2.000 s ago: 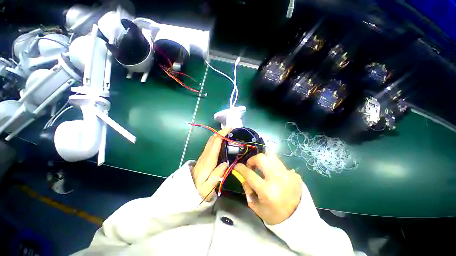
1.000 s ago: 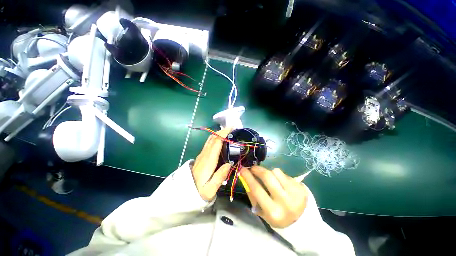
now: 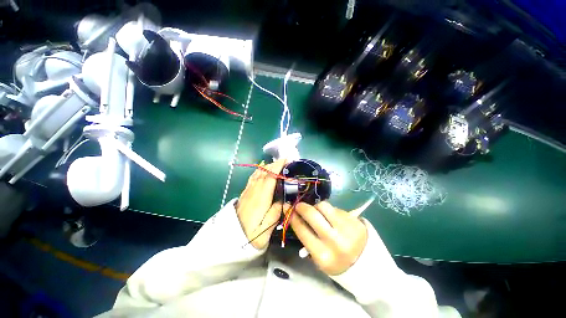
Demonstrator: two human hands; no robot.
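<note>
The open black round end of a camera housing (image 3: 306,181) faces up in front of me, with its white flared bracket (image 3: 283,148) beyond it. Red, orange and black wire leads (image 3: 288,224) come out of it over the near rim; red leads also cross to the left. My left hand (image 3: 259,204) grips the housing's left side. My right hand (image 3: 330,235) has its fingertips at the leads by the near rim. A thin pale tool tip (image 3: 362,208) sticks out behind the right hand; the rest of the tool is hidden.
White camera bodies (image 3: 94,180) with antennas are piled at left. An open housing (image 3: 208,69) with red leads lies at upper left. Camera modules (image 3: 404,115) stand on the dark surface at upper right. A tangled pale heap of strands (image 3: 402,188) lies right of my hands on the green mat (image 3: 490,217).
The yellow piece seen earlier at my right fingers no longer shows. The pale tip came into view behind the right hand and shifted slightly left. The left hand still holds the housing.
</note>
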